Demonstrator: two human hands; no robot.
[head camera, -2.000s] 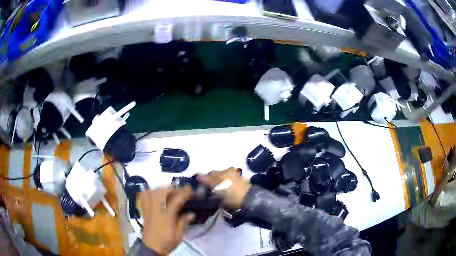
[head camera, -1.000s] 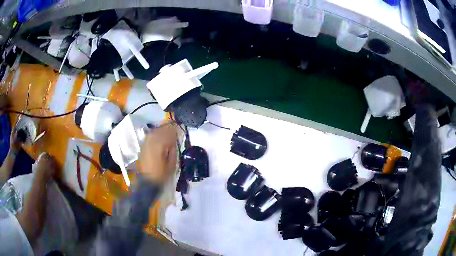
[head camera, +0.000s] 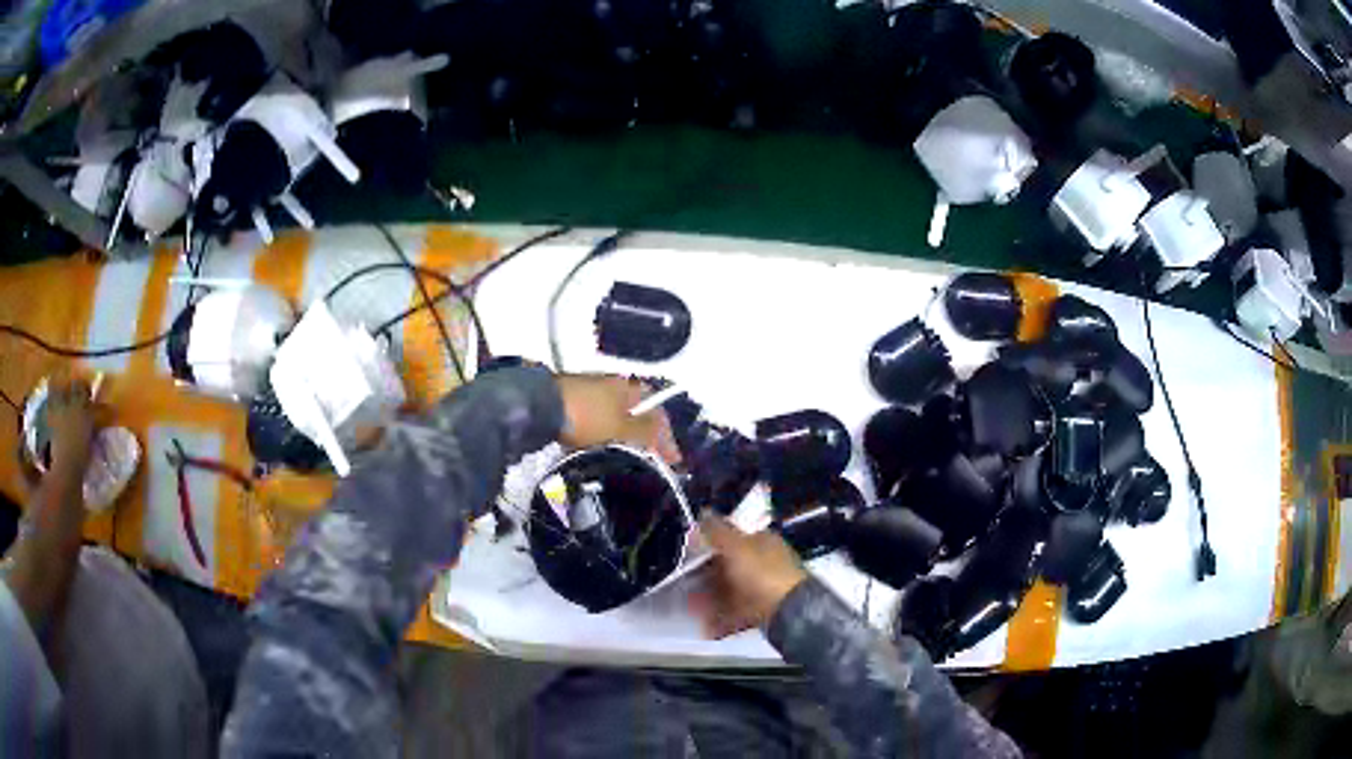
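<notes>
An open camera unit (head camera: 608, 528) lies tilted in front of me near the table's front edge. It has a dark inside, a pale rim, and a small white part and fine wires inside. My left hand (head camera: 620, 418) reaches over its upper rim; its fingertips are near dark shells and I cannot tell what they grip. My right hand (head camera: 749, 578) is at the unit's right side, fingers bent at the rim, slightly blurred, holding it. A small white piece (head camera: 752, 510) shows between the hands. Two black shells (head camera: 802, 448) lie just beyond the hands.
A pile of black shells (head camera: 1008, 460) lies right, with a thin black cable (head camera: 1179, 445) beyond it. One shell (head camera: 644, 322) lies behind. Part-assembled white cameras (head camera: 329, 378) are at left and back. Red-handled pliers (head camera: 187, 504) lie at left, near another worker's hand (head camera: 63, 423).
The white camera with antenna behind the sheet's left end has left its place; an open unit is now before me. My left hand moved right, my right hand came back from the far right.
</notes>
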